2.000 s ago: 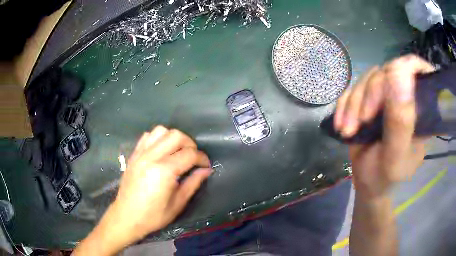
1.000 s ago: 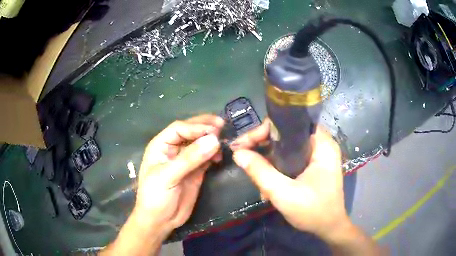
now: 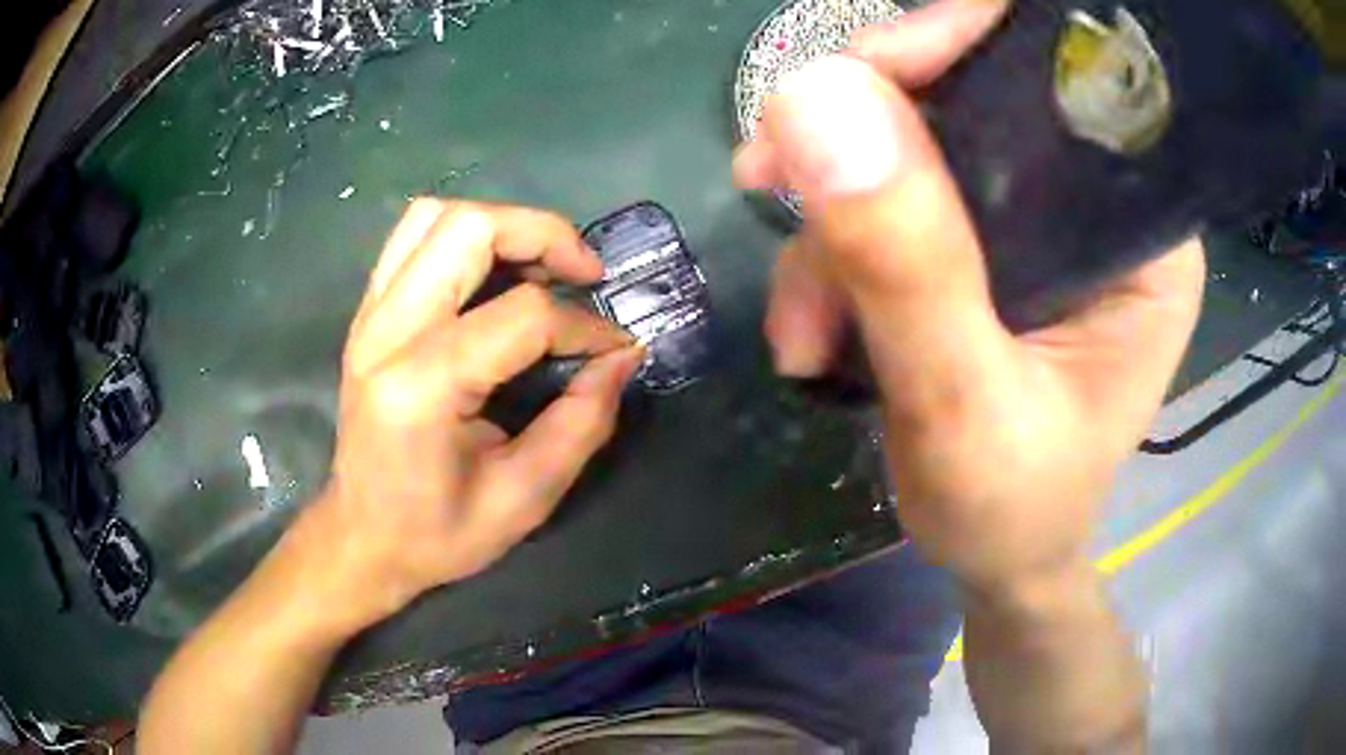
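A black plastic housing (image 3: pixel 667 288) lies on the green mat, its slotted inside facing up. My left hand (image 3: pixel 495 354) is over its left side, with thumb and fingertips pinched together at its lower part; a tiny pale bit shows at the fingertips, too small to name. My right hand (image 3: pixel 945 280) is raised to the right, close to the camera, wrapped around the thick black electric screwdriver (image 3: pixel 1019 162) with its pale sticker. The screwdriver's tip is hidden. The screw dish (image 3: pixel 797 44) is partly covered by my right hand.
Metal strips (image 3: pixel 318 30) lie in a heap at the top left. The housing pile (image 3: pixel 59 339) runs down the mat's left side. The bench's reddish front edge (image 3: pixel 591 653) is close to my body. Black cable (image 3: pixel 1240 387) shows at the right, above the grey floor.
The screwdriver has swung from upright to lying away to the right, nearer the camera. My hands have parted. My left fingertips have moved onto the housing. The view has shifted.
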